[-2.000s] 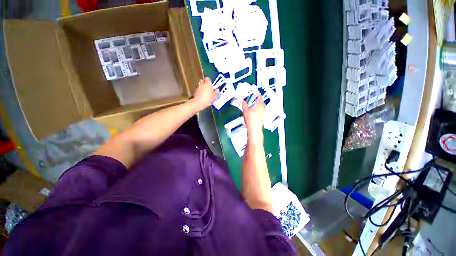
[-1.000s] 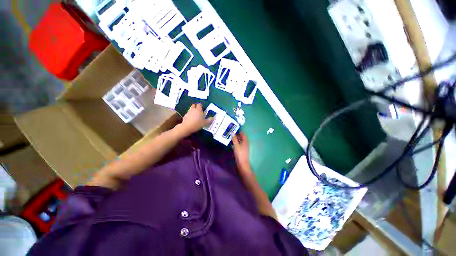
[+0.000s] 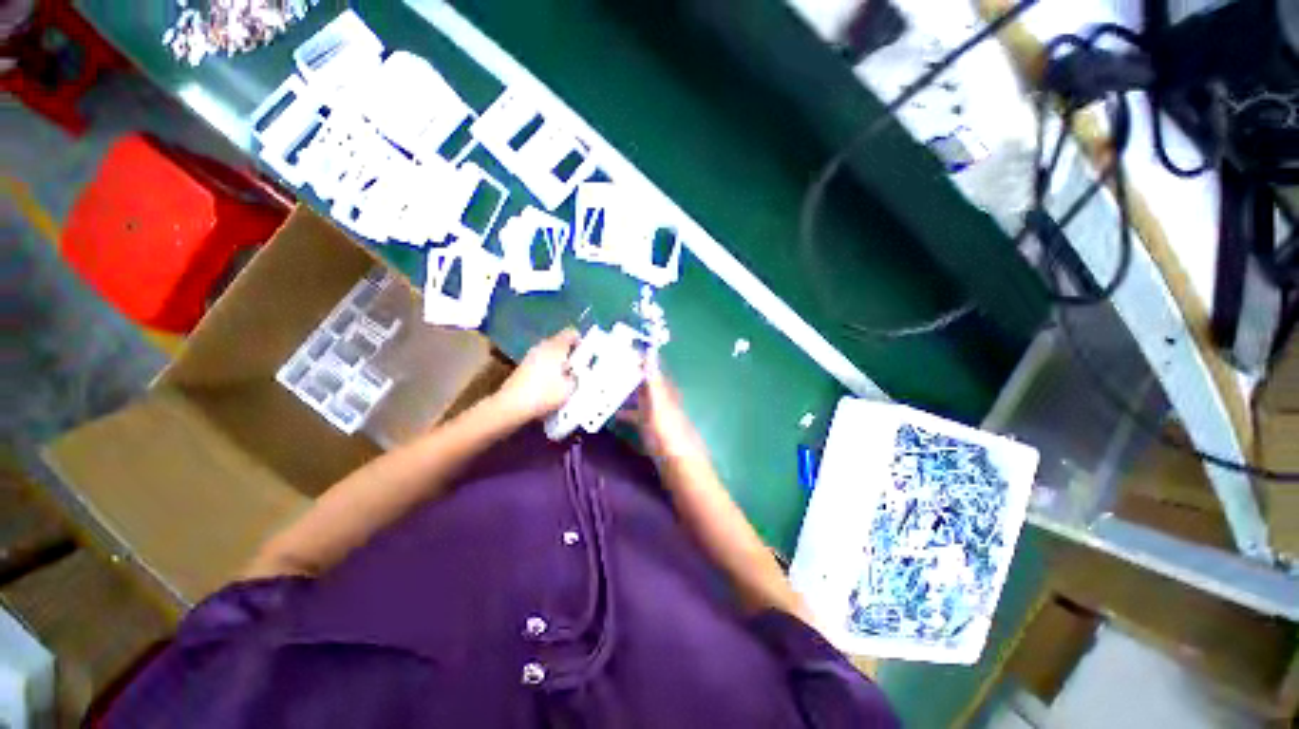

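A small stack of white plastic housings (image 3: 598, 376) is held between both hands, just above the bench edge near my body. My left hand (image 3: 543, 376) grips its left side. My right hand (image 3: 658, 405) is at its right side, its fingers partly hidden by the housings. Small white bits (image 3: 651, 313) lie on the green bench just beyond the held stack. Loose white housings (image 3: 460, 282) lie in small stacks farther up the bench, and a larger pile (image 3: 378, 157) lies behind them.
An open carton (image 3: 235, 385) with rows of packed housings (image 3: 342, 356) stands at the left. A red stool (image 3: 157, 235) is behind it. A white bin (image 3: 823, 548) of blue-silver parts and a blue marker (image 3: 808, 469) are at the right. Coppery contacts (image 3: 235, 26) lie at the far left.
The view has turned, bringing the bin and coppery contacts more into view. The held housings moved from flat side by side near the bench to a raised, tilted stack between both hands.
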